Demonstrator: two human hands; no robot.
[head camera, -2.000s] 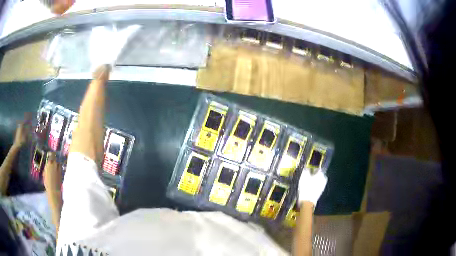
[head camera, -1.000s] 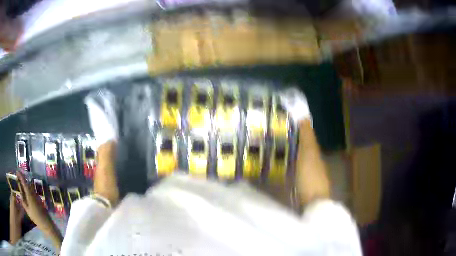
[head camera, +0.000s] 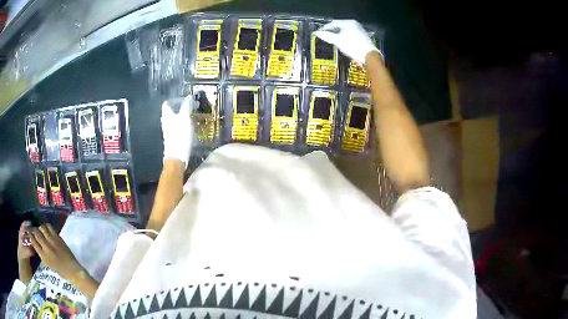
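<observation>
A clear blister tray (head camera: 225, 81) lies on the dark green bench in front of me, with yellow keypad phones (head camera: 284, 48) in its two rows of pockets. My left hand (head camera: 178, 128), in a white glove, is at the tray's left edge beside the lower-left phone; whether it grips the edge I cannot tell. My right hand (head camera: 350, 41), also gloved, is over the upper right part of the tray, its fingertips at the top of one yellow phone. The hand partly covers the phone at the upper right corner. Whether the fingers touch the phone is unclear.
At left lies another tray with red keypad phones (head camera: 122, 190). A neighbour's bare hands (head camera: 47, 243) hold a small item below it. Crumpled clear plastic (head camera: 169, 59) lies left of my tray. Brown cardboard (head camera: 479, 174) stands at right. A pale bench edge (head camera: 93, 38) curves across the upper left.
The view has tilted down. My right hand has moved left from the tray's right edge to over the upper row. My left hand has come to the tray's left edge.
</observation>
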